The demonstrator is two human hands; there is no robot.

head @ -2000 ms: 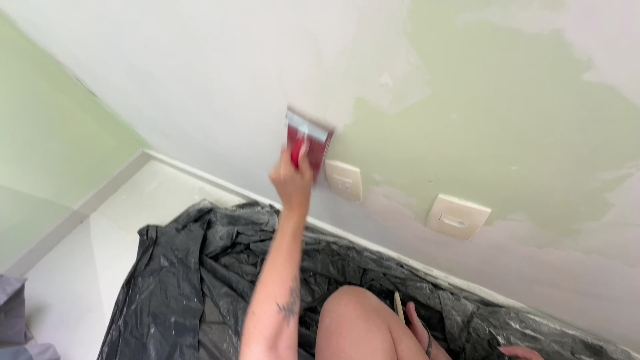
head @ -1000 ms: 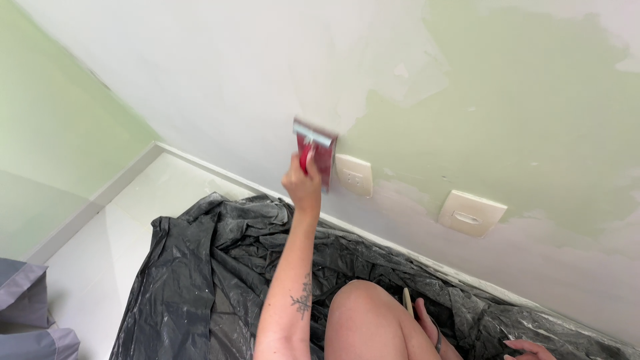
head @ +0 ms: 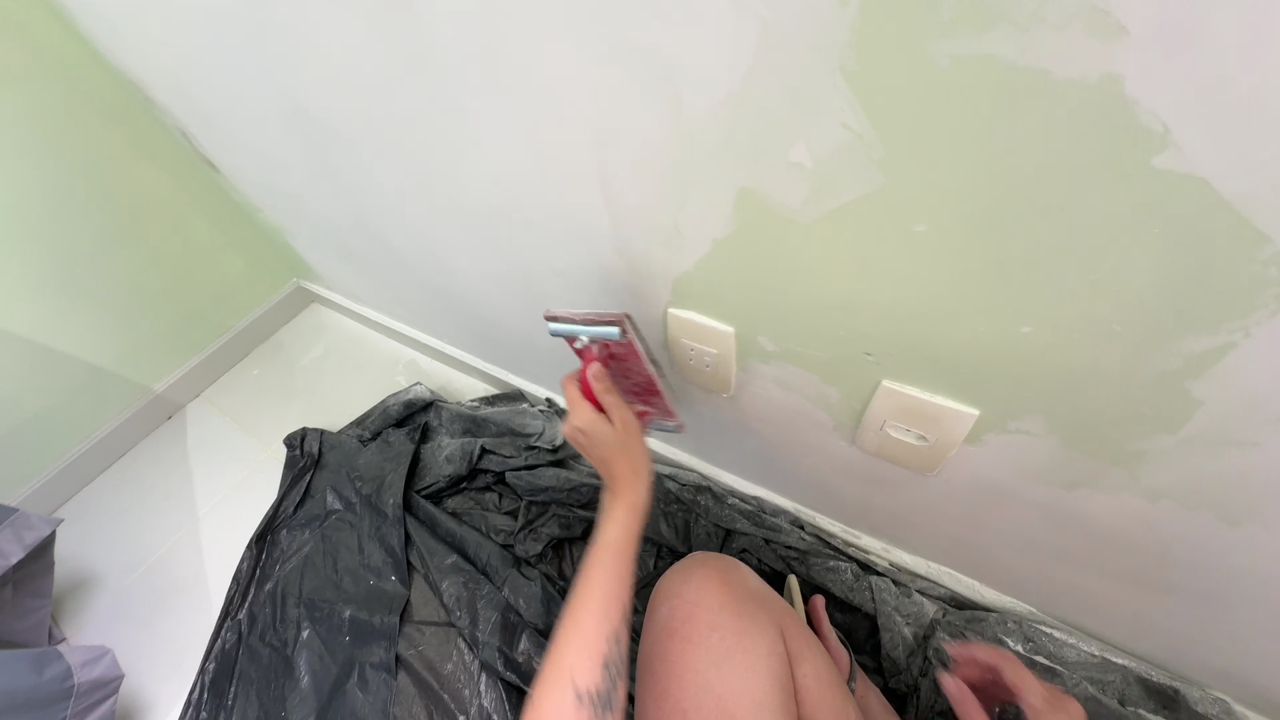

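My left hand grips the red handle of a hand sander, which has a pale metal clamp bar and a dusty reddish sanding face. The sander is at the lower wall, just left of a cream wall socket; whether it touches the wall is hard to tell. Low at the right, my right hand is blurred and partly cut off by the frame's edge, over the black plastic sheet. Something dark shows beside its fingers, but a hold is not clear. White filler patches cover parts of the green wall.
A second cream wall plate sits to the right. A pale baseboard runs along the wall's foot. My bent knee is between my hands, near a foot with a dark strap. Grey fabric lies at the far left on white flooring.
Relative to the socket, my left hand and the sander are lower on the wall than in both earlier frames. More of my right hand shows at the lower right.
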